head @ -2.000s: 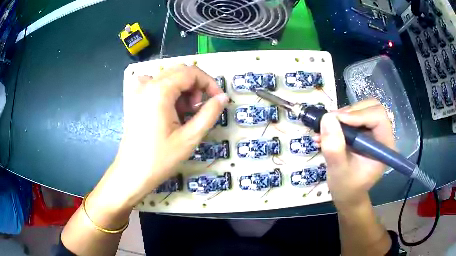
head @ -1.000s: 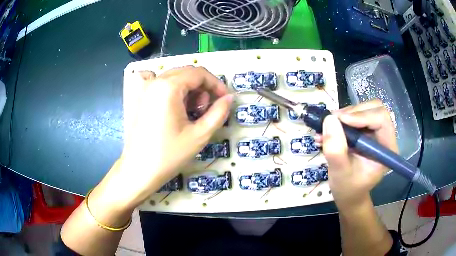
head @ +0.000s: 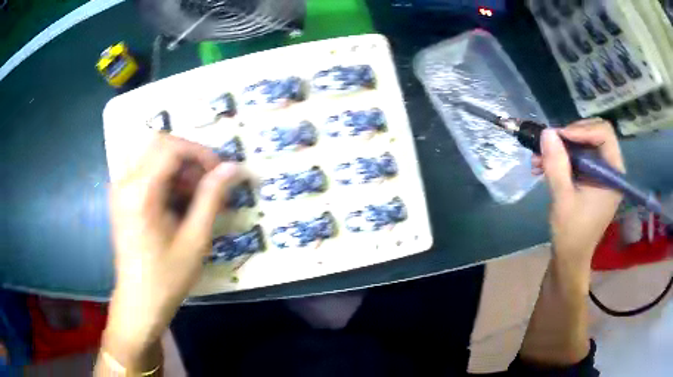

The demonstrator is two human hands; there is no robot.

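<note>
My right hand [head: 579, 184] holds the soldering iron [head: 583, 160] by its dark handle. The iron's tip is over the clear plastic dross box [head: 491, 140], which has silvery bits in it. The cream fixture [head: 402, 177] carries rows of blue-black circuit boards [head: 299, 182]. My left hand [head: 166, 213] is over the fixture's left part and hides some boards. Its thumb and fingertips are brought together. The picture is blurred, and I cannot tell if a solder wire is between them.
A round wire fan grille [head: 221, 16] with green [head: 339, 18] beside it stands behind the fixture. A small yellow device [head: 116, 65] is at the back left. Other loaded fixtures [head: 609, 62] lie at the back right. Red stools [head: 631, 239] show below the bench edge.
The view has shifted to the right, so the fixture shows further left and tilted. My right hand has moved the iron from the back-row boards to over the dross box. My left hand has drawn back from those boards.
</note>
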